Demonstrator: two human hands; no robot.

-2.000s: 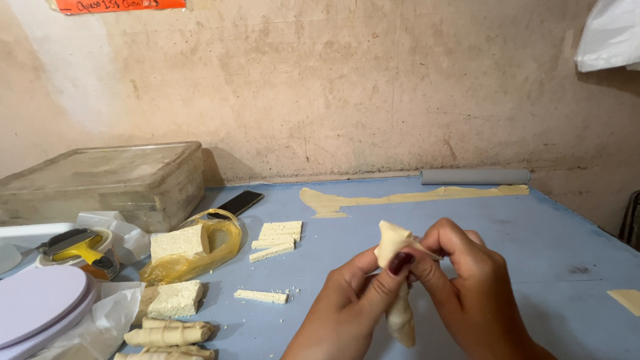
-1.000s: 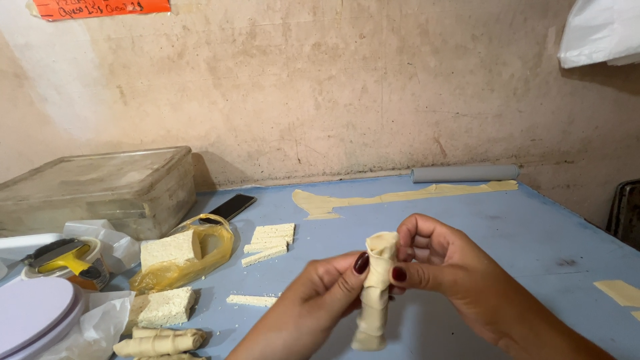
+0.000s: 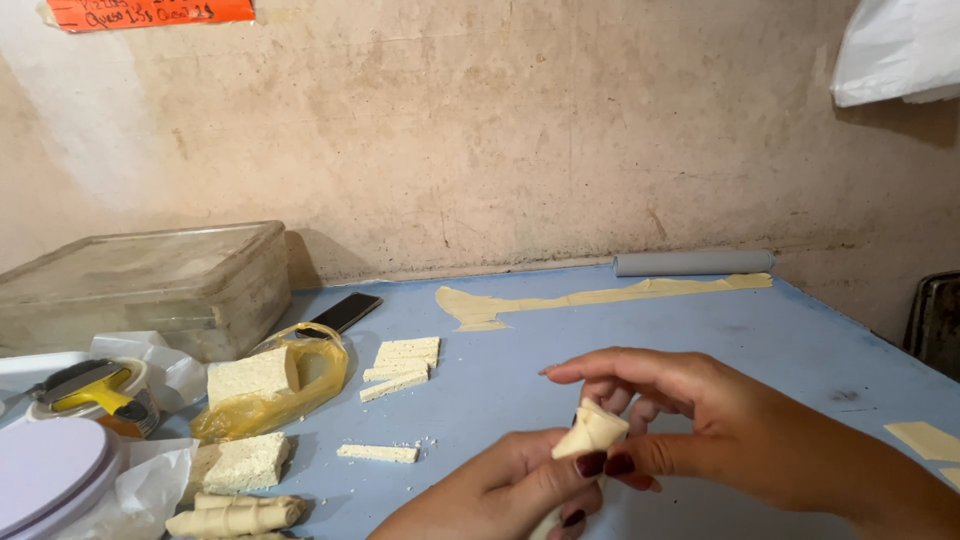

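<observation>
A stick wrapped in pale dough [image 3: 589, 431] is gripped in my left hand [image 3: 517, 480], its folded upper end showing above the thumb. My right hand [image 3: 675, 420] is beside it, thumb at the dough's edge and index finger raised and spread. The lower part of the roll is mostly hidden by my left fingers. Left of my hands, one cheese stick [image 3: 377, 453] lies among crumbs, with several more cheese sticks [image 3: 401, 364] behind it. A cheese block [image 3: 251, 375] sits in a yellow plastic bag [image 3: 322, 382]; another cheese piece [image 3: 247, 461] lies nearer, above finished dough rolls [image 3: 232, 516].
A dough strip [image 3: 555, 301] and a grey roll [image 3: 694, 262] lie by the wall. At left are a plastic box [image 3: 142, 292], a phone [image 3: 341, 313], a yellow-handled brush [image 3: 97, 390] on a tub and a lilac lid [image 3: 49, 476]. Cut dough pieces [image 3: 922, 440] lie at the right edge.
The dough roll, held upright between both hands a second ago, now tilts and sits lower in my left hand. My right index finger has lifted and spread away from it.
</observation>
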